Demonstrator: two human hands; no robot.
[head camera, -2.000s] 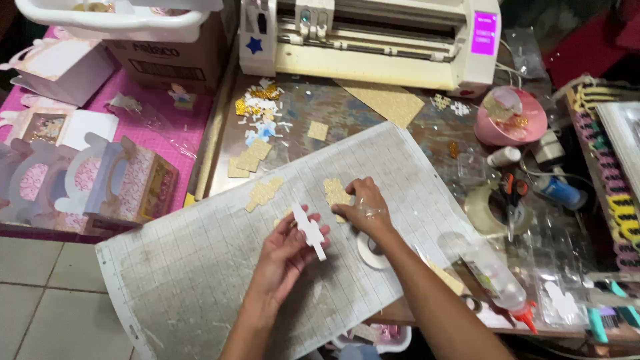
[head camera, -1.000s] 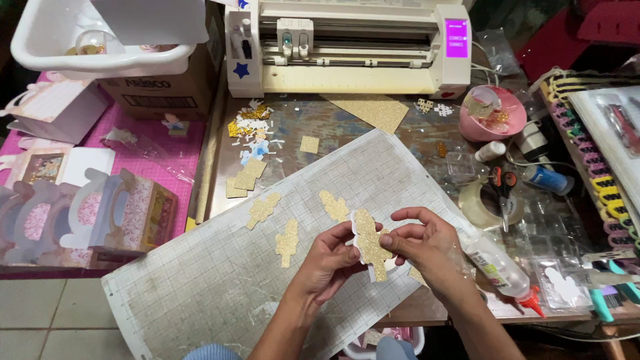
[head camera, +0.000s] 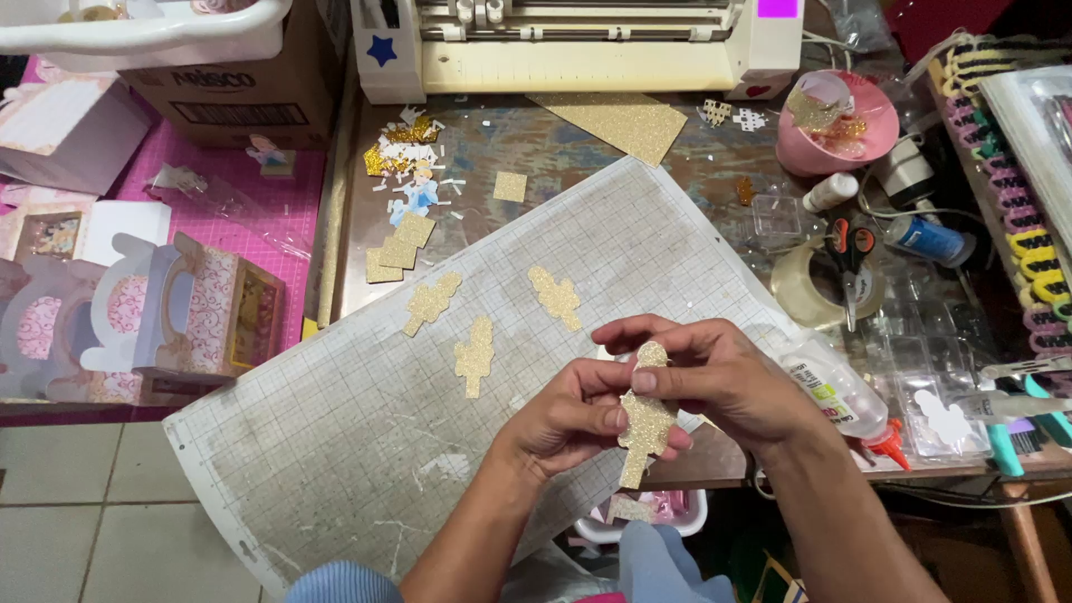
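A gold glitter paper cutout (head camera: 646, 423) is pinched between both hands above the lower right of a gridded cutting mat (head camera: 352, 419). My left hand (head camera: 565, 419) grips its left side with the thumb on its face. My right hand (head camera: 716, 377) holds the upper part, thumb across the glitter near the rounded top. Three similar cutouts lie on the mat: one at the upper left (head camera: 432, 303), one below it (head camera: 475, 356), one further right (head camera: 555, 297). The back of the held piece is hidden.
A cutting machine (head camera: 578, 67) stands behind a glitter sheet (head camera: 620, 121). Glitter squares (head camera: 402, 243) and paper scraps (head camera: 410, 155) lie left. To the right are a pink bucket (head camera: 837, 126), scissors (head camera: 850, 260), a clear tape roll (head camera: 791, 280) and a glue bottle (head camera: 833, 385). Decorated boxes (head camera: 209, 310) stand far left.
Two seconds ago my left hand held a white-faced cutout and my right hand reached to a glitter one on the mat. Now both hands hold one with glitter showing, nearer the mat's lower right edge.
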